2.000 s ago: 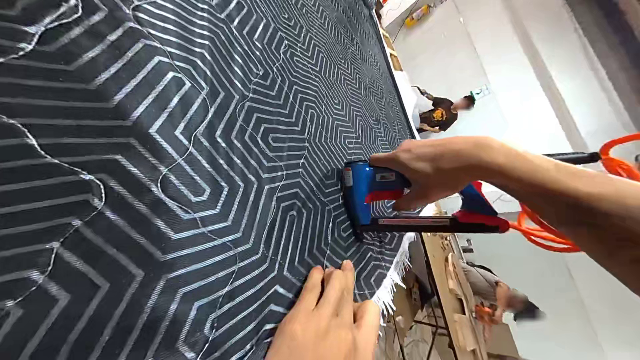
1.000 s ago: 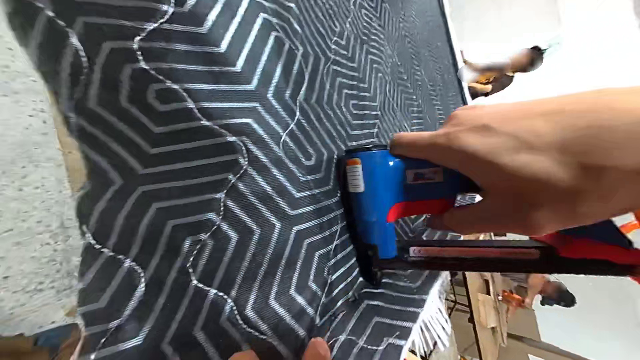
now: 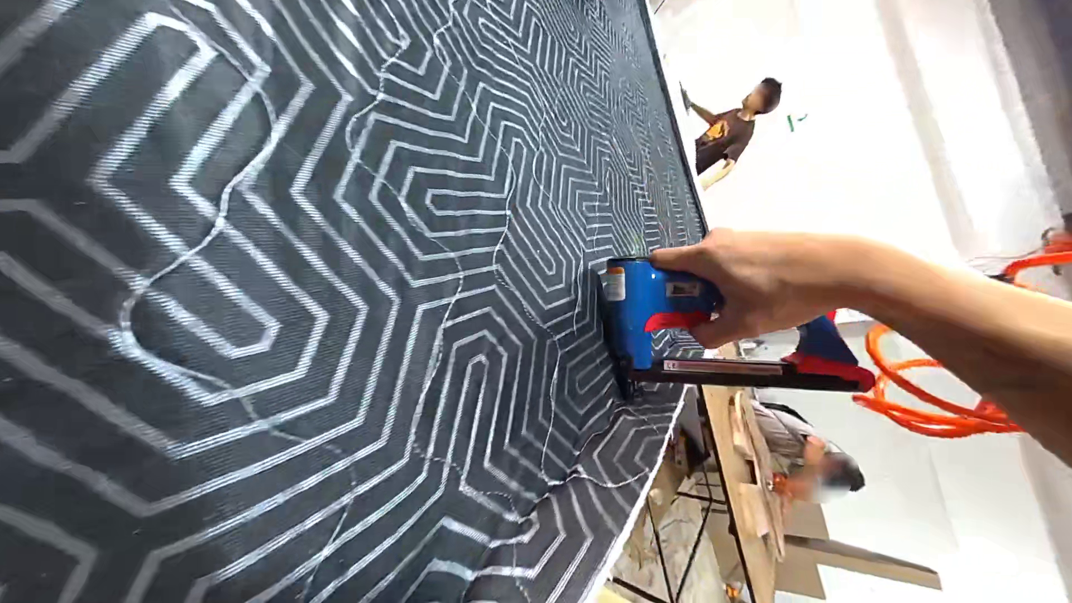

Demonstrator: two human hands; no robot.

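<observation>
Reaching in from the right edge of the head view, my right hand (image 3: 745,280) is wrapped around the handle of a blue pneumatic stapler (image 3: 641,314) with red and black parts. The stapler's nose rests against dark patterned fabric (image 3: 335,251) with pale geometric lines, near its frayed edge. Loose threads trail over the cloth, which is wrinkled just below the nose. An orange coiled air hose (image 3: 913,410) hangs behind the stapler and my forearm. My left hand is out of view.
A person in a dark T-shirt (image 3: 730,134) is beyond the fabric's far edge. Another person (image 3: 816,461) leans over a wooden workbench (image 3: 724,452) with wood pieces (image 3: 754,494) on it. Metal legs and boards show below the fabric's frayed edge.
My left hand, on the fabric two seconds ago and only its fingertips showing one second ago, is now out of view. The right hand still holds the stapler against the cloth. The view has shifted.
</observation>
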